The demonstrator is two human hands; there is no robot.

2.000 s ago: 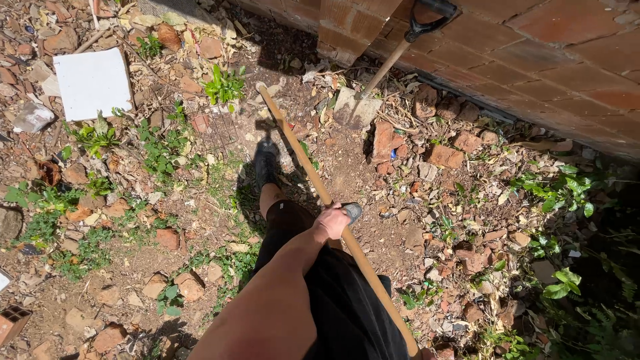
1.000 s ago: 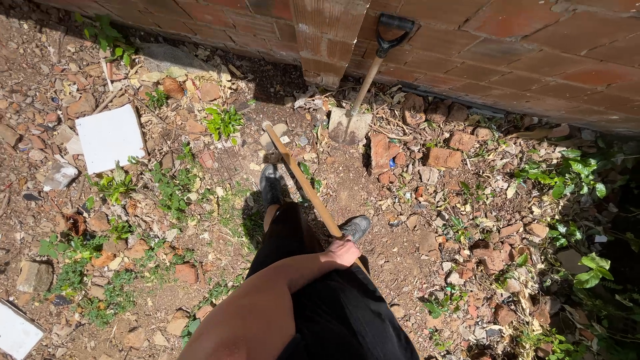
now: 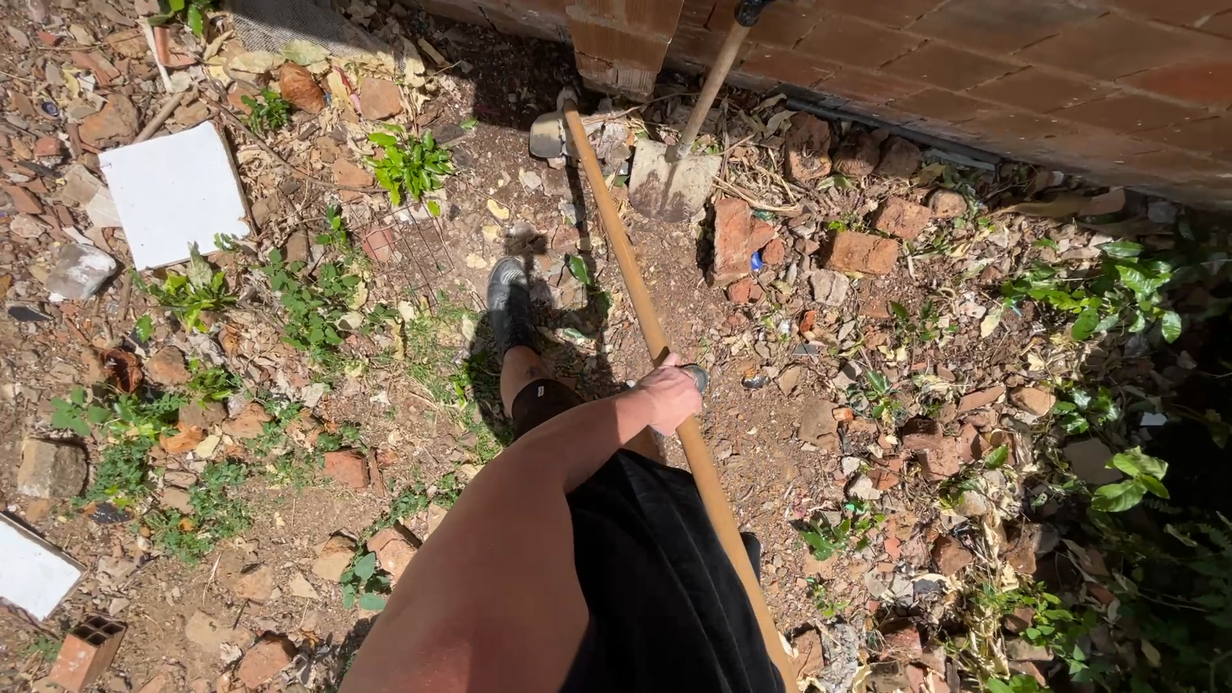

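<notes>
My left hand (image 3: pixel 674 395) is closed around the long wooden handle (image 3: pixel 630 274) of a hoe, which runs diagonally from the lower right to the upper middle. At the handle's far end, the hoe's metal blade (image 3: pixel 551 136) rests on or just above the soil near the foot of a brick pillar; contact cannot be told. My right hand is not in view. Right of the hoe, a shovel with a dirty square blade (image 3: pixel 672 181) and a wooden shaft (image 3: pixel 714 82) leans toward the wall. My booted foot (image 3: pixel 510 303) is left of the handle.
A brick wall (image 3: pixel 962 72) with a projecting pillar (image 3: pixel 621 43) borders the top. Broken bricks (image 3: pixel 859 253) and rubble cover the ground. White slabs (image 3: pixel 175 195) lie left, near a hollow brick (image 3: pixel 89 653). Weeds (image 3: pixel 409 166) grow among the debris; leafy plants (image 3: pixel 1121 289) stand right.
The hoe's head has moved away from my feet toward the pillar, and more of its handle shows below my left hand than one second ago. My left hand has kept hold of it.
</notes>
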